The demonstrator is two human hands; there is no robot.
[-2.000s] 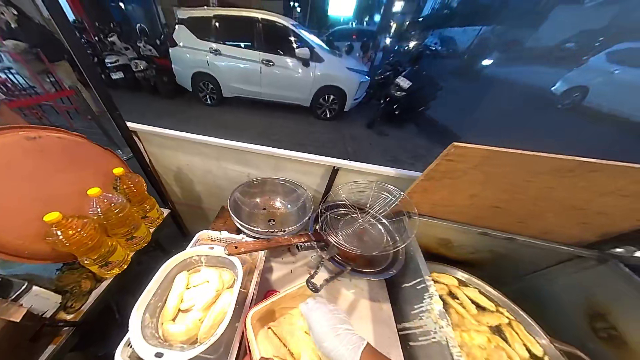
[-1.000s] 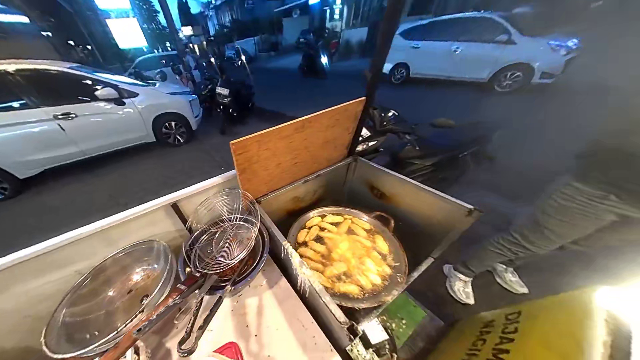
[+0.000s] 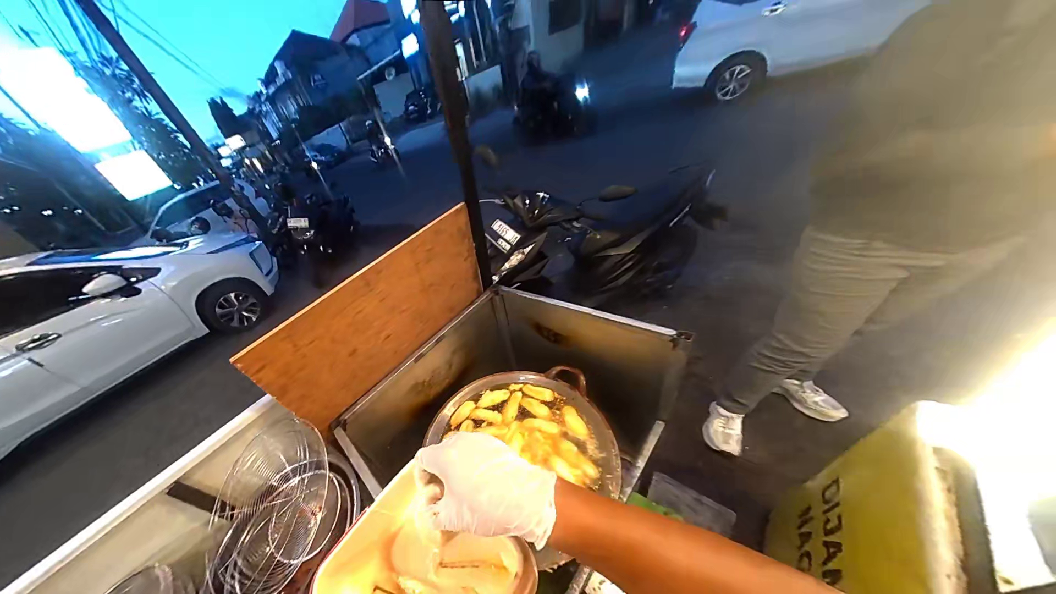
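Note:
My right hand (image 3: 488, 488), in a whitish disposable glove, reaches in from the lower right, fingers curled down at the edge of a cream-coloured plastic tub (image 3: 363, 528). Whether it grips the tub's rim or something in it is hidden. Pale pieces of food (image 3: 462, 565) lie in the tub. Just beyond the hand, a round metal frying pan (image 3: 609, 437) holds oil with several yellow fritters (image 3: 536, 425) frying in it. My left hand is out of view.
Metal panels (image 3: 594, 342) wall in the pan, with a wooden board (image 3: 371, 313) upright at the left. Wire strainers (image 3: 285, 503) stand at the lower left. A person (image 3: 858, 289) stands at the right, beyond the cart. A yellow box (image 3: 850, 495) is at the lower right. A motorcycle (image 3: 610, 235) is parked behind.
The view has swung far to the right. The gloved hand, low over the tub of food two seconds ago and absent one second ago, is now beside the frying pan with the tub.

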